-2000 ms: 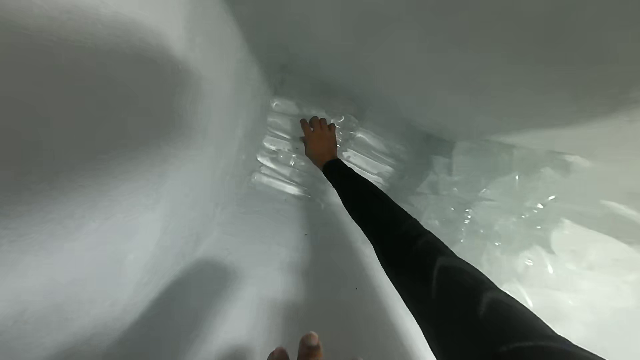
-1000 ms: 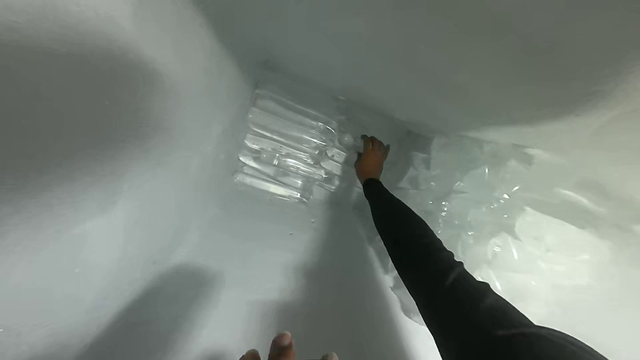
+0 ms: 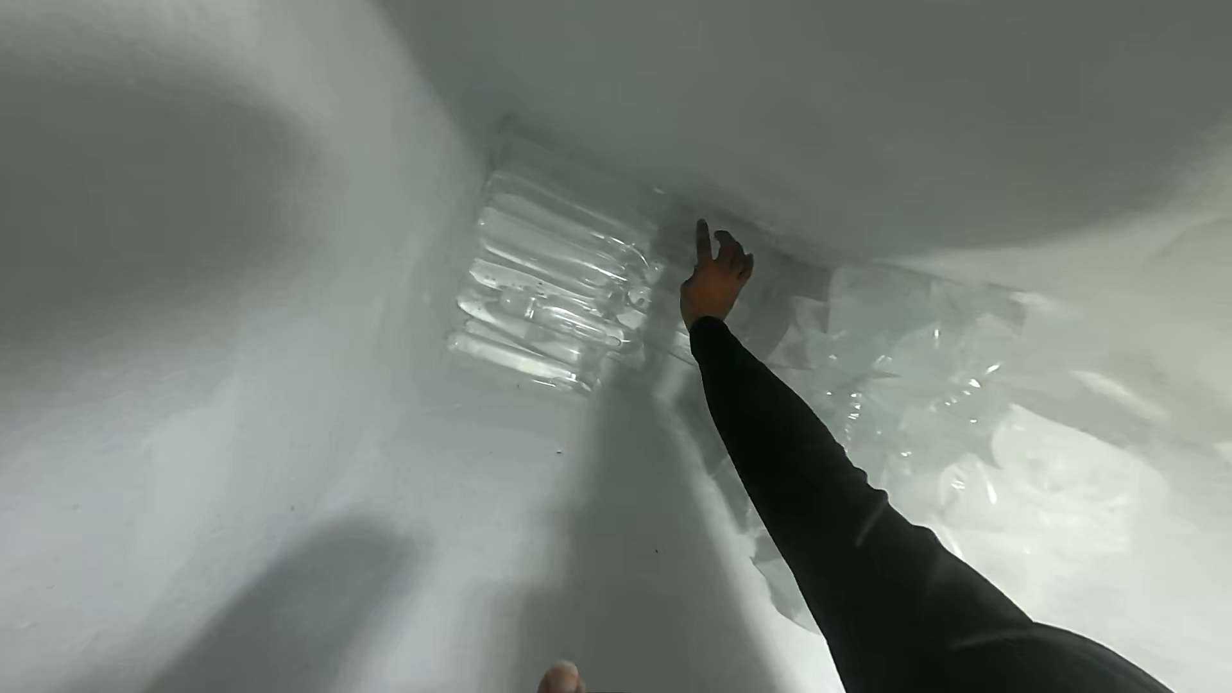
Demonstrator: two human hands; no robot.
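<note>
My right hand (image 3: 717, 274), in a black sleeve, reaches down to the bottom of a white, smooth-walled container (image 3: 385, 462). Its fingers are apart and nothing shows in them. Just to its left, clear plastic tube-like pieces (image 3: 553, 289) lie side by side in a slanted stack against the far wall; whether they are bottles cannot be told. Right of the hand, clear crumpled plastic sheets or bags (image 3: 895, 356) lie spread out. Only a fingertip of what seems to be my left hand (image 3: 561, 679) shows at the bottom edge; the rest is out of frame.
Tall pale walls rise on the left (image 3: 192, 241) and at the far side (image 3: 818, 115), meeting in a corner behind the stack. The loose plastic runs down beside and partly behind my right forearm. Dark shadows fall across the walls and floor.
My right hand has moved right, off the tube-like pieces where it lay two seconds ago, and its fingers are now more spread. Fewer fingertips show at the bottom edge.
</note>
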